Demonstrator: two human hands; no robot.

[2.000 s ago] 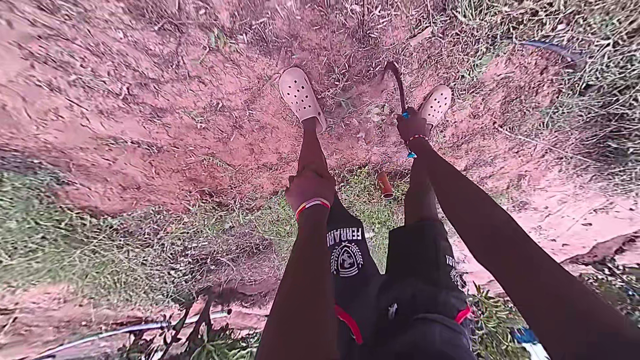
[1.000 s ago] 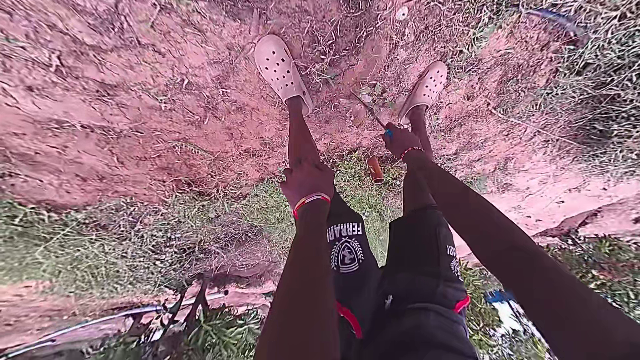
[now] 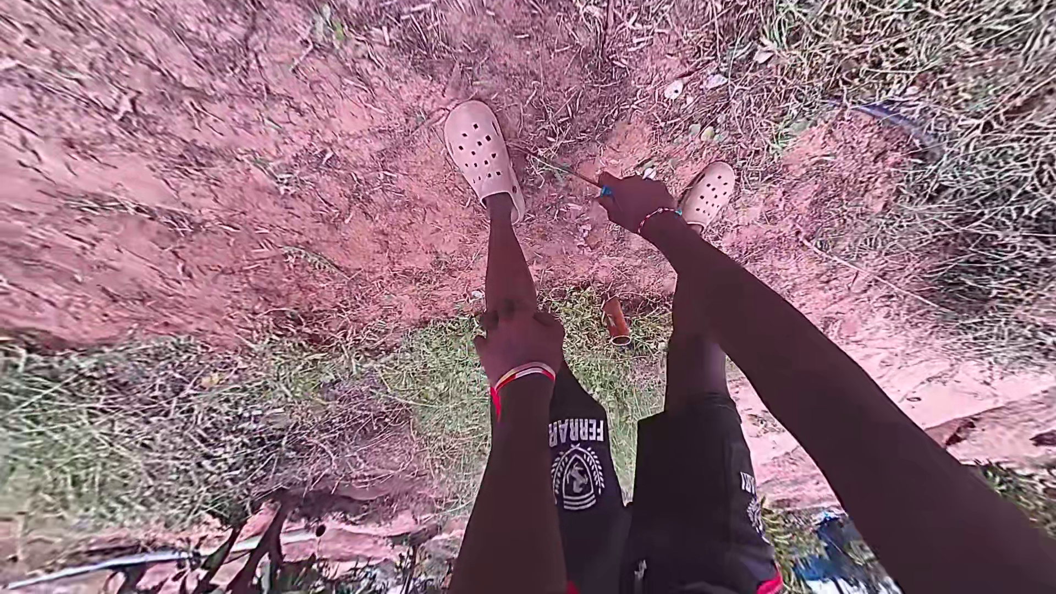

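My right hand (image 3: 637, 200), with a beaded bracelet at the wrist, is closed on the blue handle of a thin-bladed hand tool (image 3: 569, 172), whose blade points left toward my left clog. From this angle the blade looks narrow, and its full shape cannot be told. Resting on my left leg near the knee is my left hand (image 3: 520, 340), which wears a red and white wristband; no tool shows in it. Light-coloured perforated clogs are on my left foot (image 3: 481, 153) and right foot (image 3: 709, 194), both on reddish soil.
An orange-brown cylindrical piece (image 3: 615, 322) lies on green grass between my legs. Dry grass (image 3: 982, 190) and a dark curved strip (image 3: 899, 125) are at the right. A pale pipe-like length (image 3: 140, 559) runs along the lower left, by dark-leaved plants.
The tool stood with its curved blade pointing up two seconds ago; now it points left, with my right hand closer to the ground between the clogs. My left hand has stayed on the leg.
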